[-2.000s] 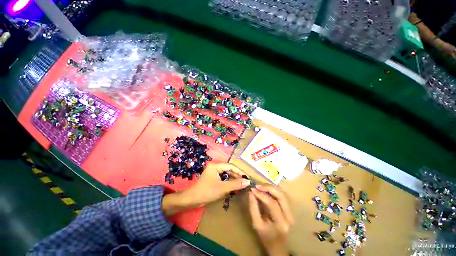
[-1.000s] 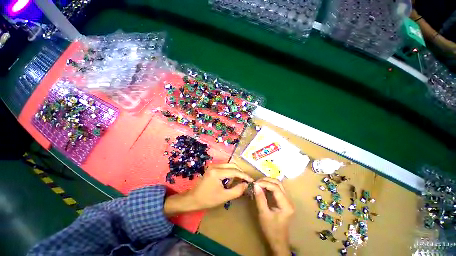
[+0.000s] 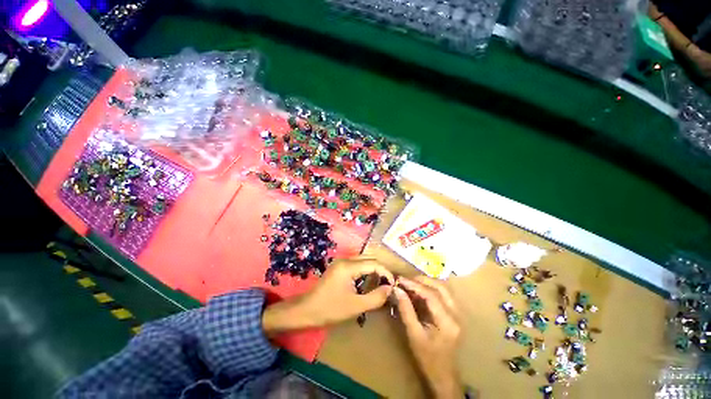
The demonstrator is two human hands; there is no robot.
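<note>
My left hand point(image 3: 343, 294) and my right hand point(image 3: 429, 323) meet fingertip to fingertip over the left part of the tan work board point(image 3: 460, 354). A tiny dark part is pinched between them, mostly hidden by the fingers. A dark part also shows inside the curl of my left fingers. A heap of black plastic parts point(image 3: 299, 245) lies on the red mat point(image 3: 226, 249) just beyond my left hand. Green and silver board modules point(image 3: 536, 321) lie scattered on the tan board to the right of my right hand.
A white card point(image 3: 436, 238) and a small white bottle point(image 3: 521, 254) lie beyond my hands. More modules sit on a clear blister tray point(image 3: 331, 167) and a pink-purple tray point(image 3: 125, 191). Clear trays point(image 3: 187, 101) are stacked at far left. Another person's arm point(image 3: 686, 47) shows at top right.
The view has shifted slightly, so the bench sits a little further right. My fingers have changed their hold around the tiny part and still meet at the same place.
</note>
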